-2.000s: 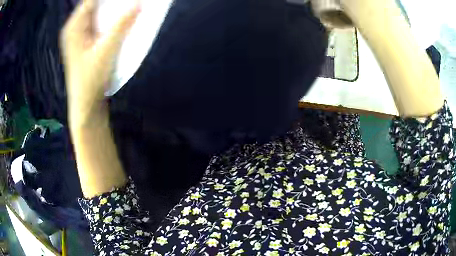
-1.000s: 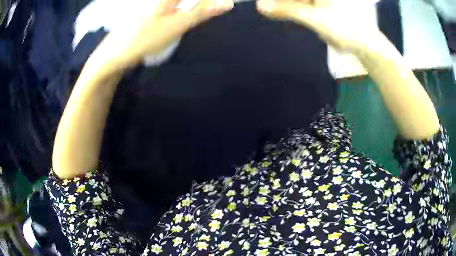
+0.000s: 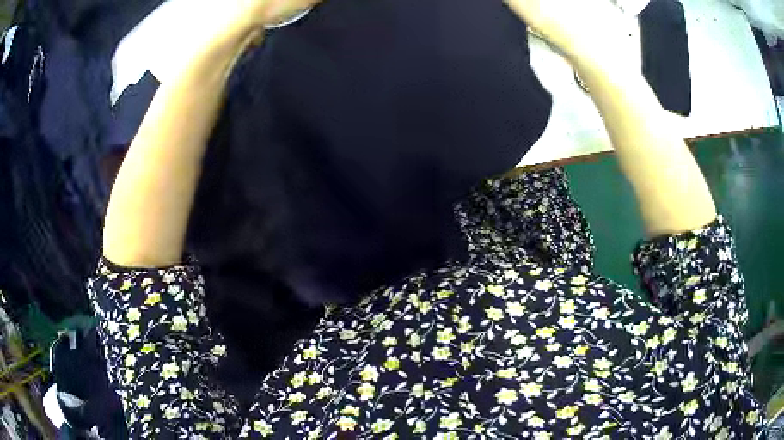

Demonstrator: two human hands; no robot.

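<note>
A large dark navy garment (image 3: pixel 387 129) covers my lap and the middle of the view and reaches up to the top edge. My left hand (image 3: pixel 279 10) is cut off by the top edge at the garment's left side. My right hand (image 3: pixel 529 10) is cut off by the top edge at the garment's right side. The fingers of both hands are out of the picture, so their grip is hidden. A white piece (image 3: pixel 288 19), possibly padding, shows a thin curved edge under my left hand.
The white table (image 3: pixel 722 86) with a wooden edge is at the right. A flat black rectangle (image 3: pixel 666 56), perhaps a phone, lies on it. Dark garments (image 3: pixel 52 189) are heaped at the left, with white cloth (image 3: pixel 150 47) at upper left. Green floor (image 3: pixel 615 206) shows at right.
My left hand has moved up and right from the left side with the white piece. My right hand has moved left and up. The garment's right edge now leaves more table showing than one second ago.
</note>
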